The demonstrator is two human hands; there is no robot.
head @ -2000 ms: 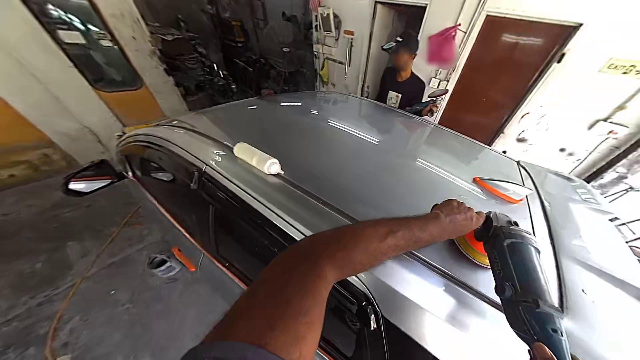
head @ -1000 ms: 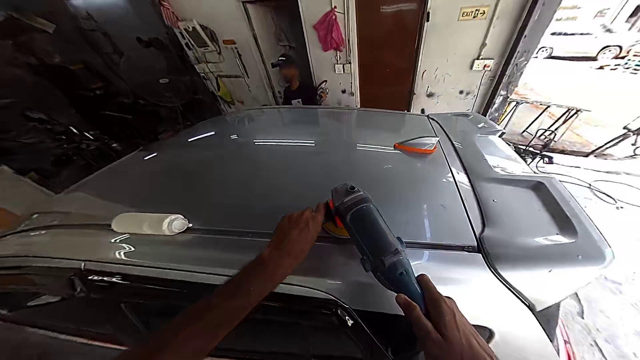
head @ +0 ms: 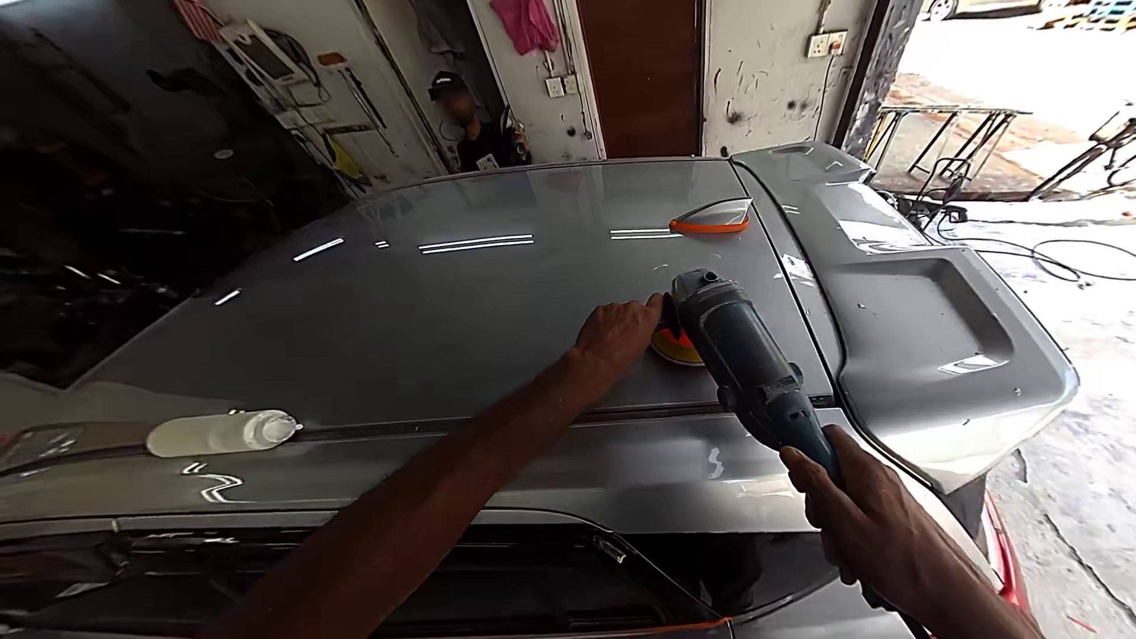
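Note:
A dark blue-green power polisher [head: 745,351] rests with its round orange and yellow pad [head: 678,348] against the grey car roof [head: 426,311], near the rear edge. My left hand [head: 619,328] is closed around the side handle by the tool's head. My right hand [head: 843,506] grips the rear handle, over the near side of the roof. Further back on the roof lies a shark-fin antenna [head: 714,216] with orange tape along its base. A whitish plastic squeeze bottle [head: 222,433] lies on its side by the roof's trim strip at the left.
A rear spoiler [head: 923,311] joins the roof at the right. Beyond the car, a person [head: 488,142] in a dark cap and shirt stands by a doorway. Metal trestles [head: 950,133] and a black cable [head: 1056,262] are on the ground outside at the right.
The view has swung strongly toward the car's rear. Both hands stay on the polisher, which points more toward the roof's middle than two seconds ago. The bottle lies where it was on the roof.

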